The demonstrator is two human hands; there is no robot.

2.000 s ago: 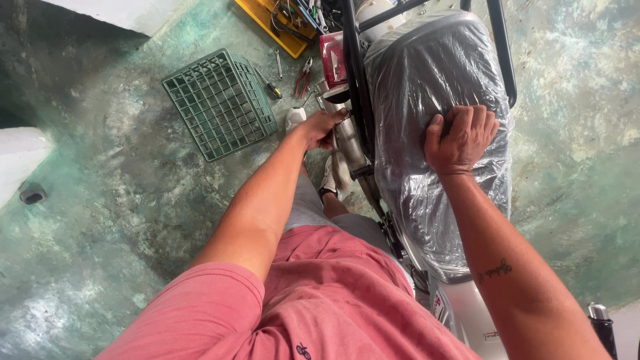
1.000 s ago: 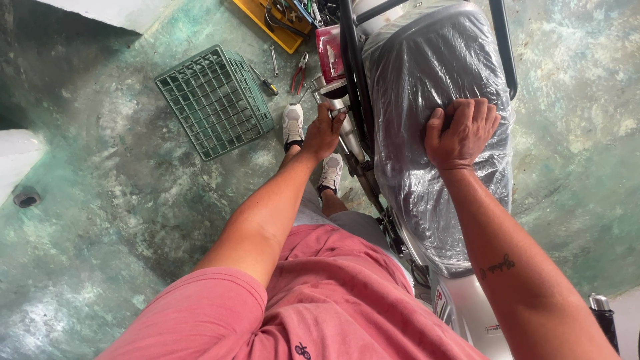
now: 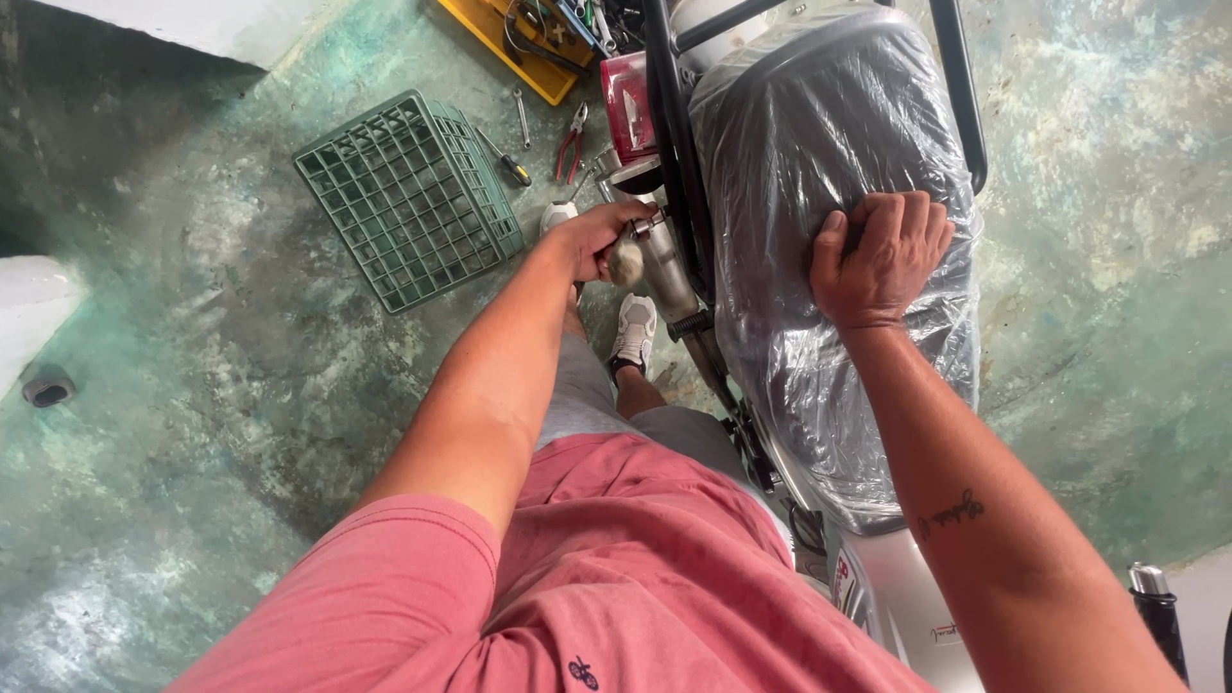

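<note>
A motorcycle seat [image 3: 770, 183] wrapped in clear plastic runs down the right of the head view. My right hand [image 3: 881, 252] rests on it, palm down with bent fingers, holding nothing. My left hand [image 3: 608, 241] is beside the motorcycle's rear, near the metal exhaust muffler [image 3: 664, 265]. Its fingers are closed around a small metal part or tool that I cannot make out, with a rounded pale end [image 3: 627, 262] below the fingers. Black tube rails [image 3: 681, 144] flank the seat, and the red tail light [image 3: 629, 108] shows just above my left hand.
On the floor lie an upturned-looking green plastic crate [image 3: 409, 197], a screwdriver [image 3: 515, 169], a wrench [image 3: 522, 117] and red-handled pliers [image 3: 571, 144]. A yellow tool tray [image 3: 549, 85] holds several tools. My shoes [image 3: 634, 329] are beside the motorcycle. A black bottle [image 3: 1158, 606] stands at the lower right.
My left hand has shifted and turned beside the muffler, and the rounded pale end now shows under it. My right hand has stayed on the seat.
</note>
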